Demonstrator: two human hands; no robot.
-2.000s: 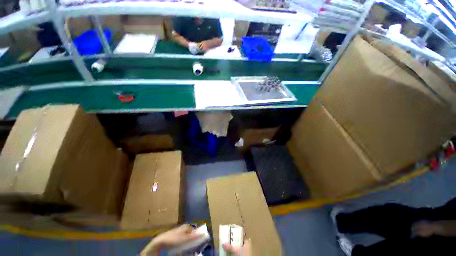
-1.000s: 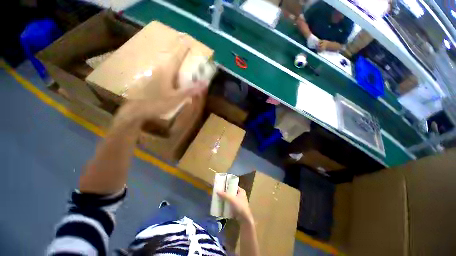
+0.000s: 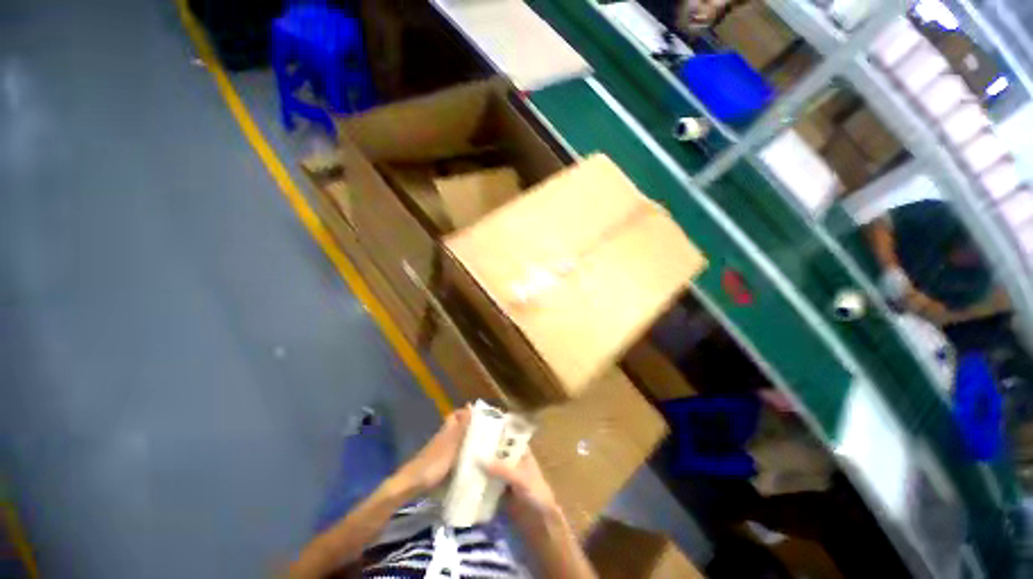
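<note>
My left hand [image 3: 444, 450] and my right hand [image 3: 521, 473] are close together at the bottom centre, on either side of a bundle of cream-white long pieces [image 3: 478, 466]. Both hands hold it, upright and slightly tilted, over the edge of the cartons. Small dark holes or marks show near its upper right end. The image is blurred, so the exact number of pieces and the fingertips cannot be told.
A closed carton [image 3: 578, 266] sits on a large open carton [image 3: 380, 187]. Another carton [image 3: 600, 447] is below it. A blue stool [image 3: 317, 57] stands at the top left. The green bench [image 3: 782, 339] holds red-handled scissors [image 3: 737, 286]. A person [image 3: 940, 255] sits across.
The view has turned left towards the aisle. My left hand has come down from over the closed carton to the cream pieces in my right hand.
</note>
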